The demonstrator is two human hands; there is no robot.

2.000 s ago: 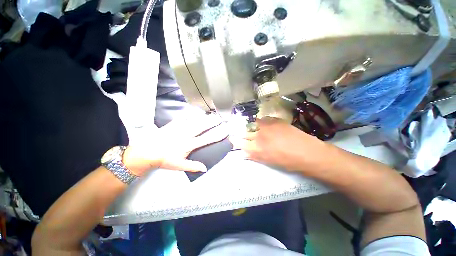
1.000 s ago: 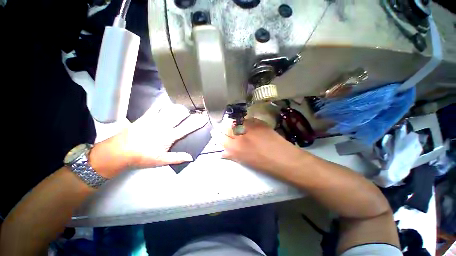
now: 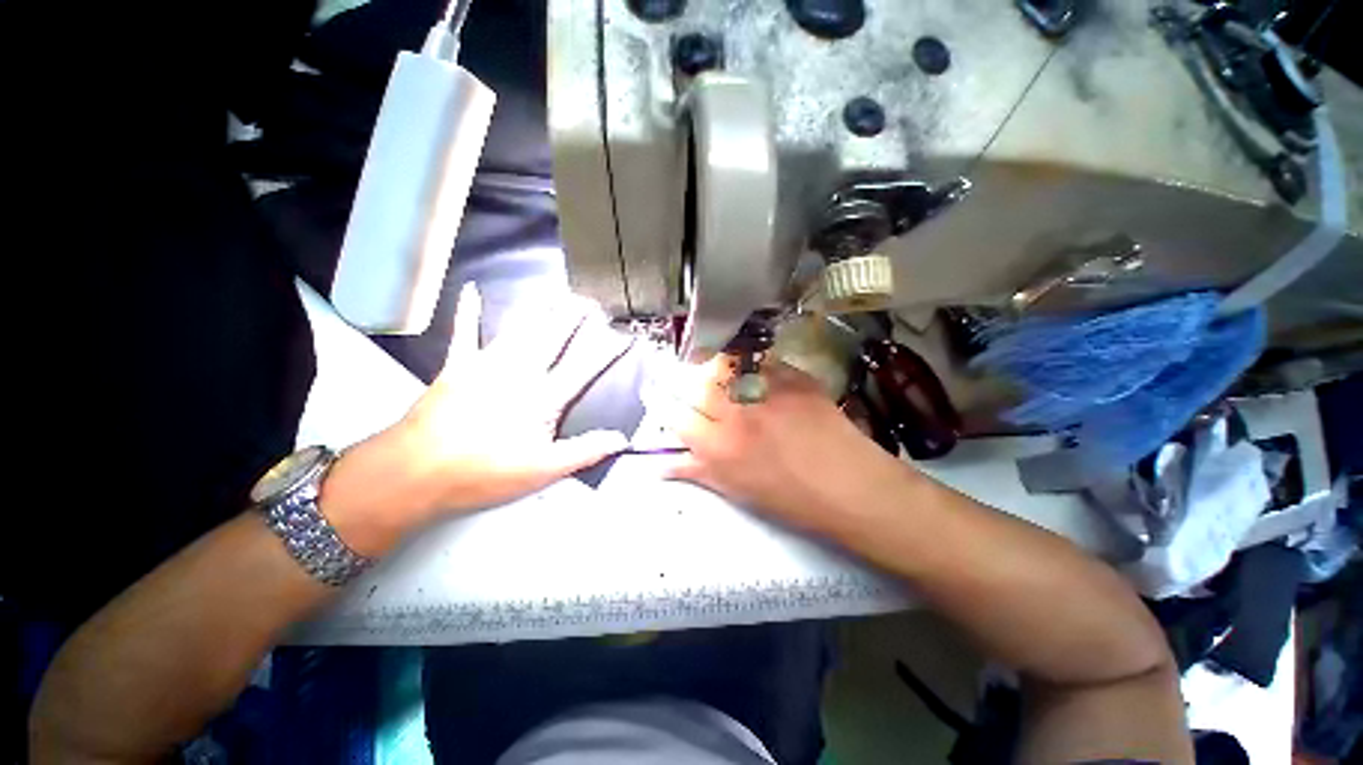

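Observation:
A dark fabric piece (image 3: 604,404) lies on the white machine bed under the needle area, its pointed corner towards me. My left hand (image 3: 486,411), with a metal watch on the wrist, lies flat on the cloth left of the needle, fingers spread, thumb along the corner. My right hand (image 3: 759,448) is just right of and below the needle, fingers bent inward by the cloth's right edge; glare and the machine parts hide its fingertips. The cream sewing machine head (image 3: 733,209) stands above both hands. Presser foot and needle are lost in glare.
A white lamp (image 3: 413,191) hangs left of the machine head. A big dark fabric heap (image 3: 135,329) fills the left. Dark red scissor handles (image 3: 909,396), a blue thread bundle (image 3: 1121,366) and crumpled white scraps (image 3: 1218,486) lie right. Ruler marks run along the front edge (image 3: 598,613).
The fabric corner has moved up towards the needle, and less cloth shows between my hands. My left fingers are spread wider. The whole view has shifted slightly.

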